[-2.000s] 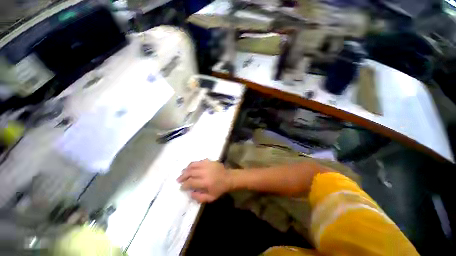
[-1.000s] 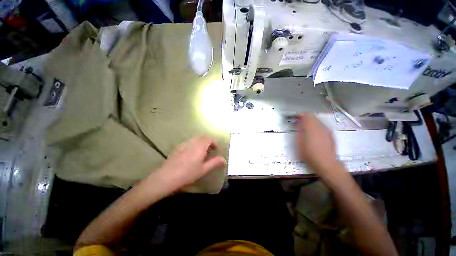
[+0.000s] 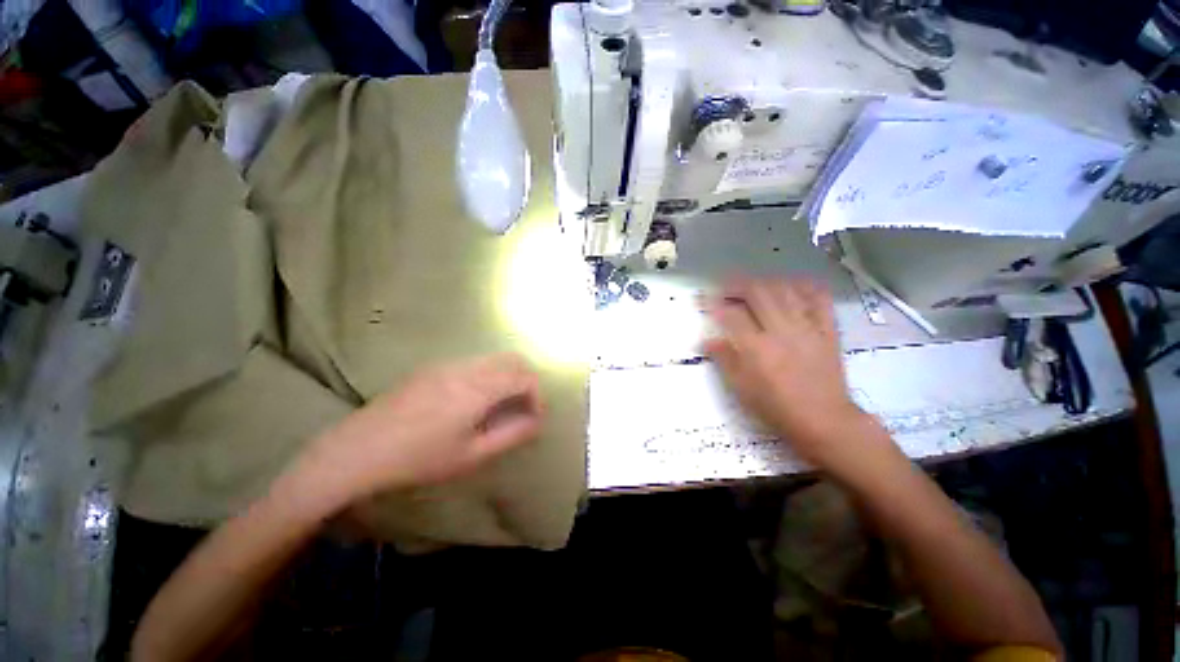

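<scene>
A khaki garment piece [image 3: 388, 310] lies spread left of the needle, with a small dark-and-white label at its left. My left hand [image 3: 453, 420] rests over its lower right part, blurred, fingers curled. Whether it grips cloth cannot be told. My right hand [image 3: 776, 343] is on the white machine bed [image 3: 686, 433] right of the needle, blurred. A small dark item shows at its fingertips; whether it is held cannot be told. The presser foot area [image 3: 606, 285] lies between the hands, beside a very bright light spot.
The white sewing machine head [image 3: 725, 78] stands at the back right, with paper notes [image 3: 958, 175] on its arm. A lamp [image 3: 493, 149] hangs over the cloth. Dark-handled scissors [image 3: 1064, 369] lie at the bed's right end. Khaki cloth [image 3: 828, 543] shows below the table edge.
The view swung from the bed's right side to the needle area. Since one second ago, my right hand has spread its fingers and shifted slightly left. My left hand has moved slightly left.
</scene>
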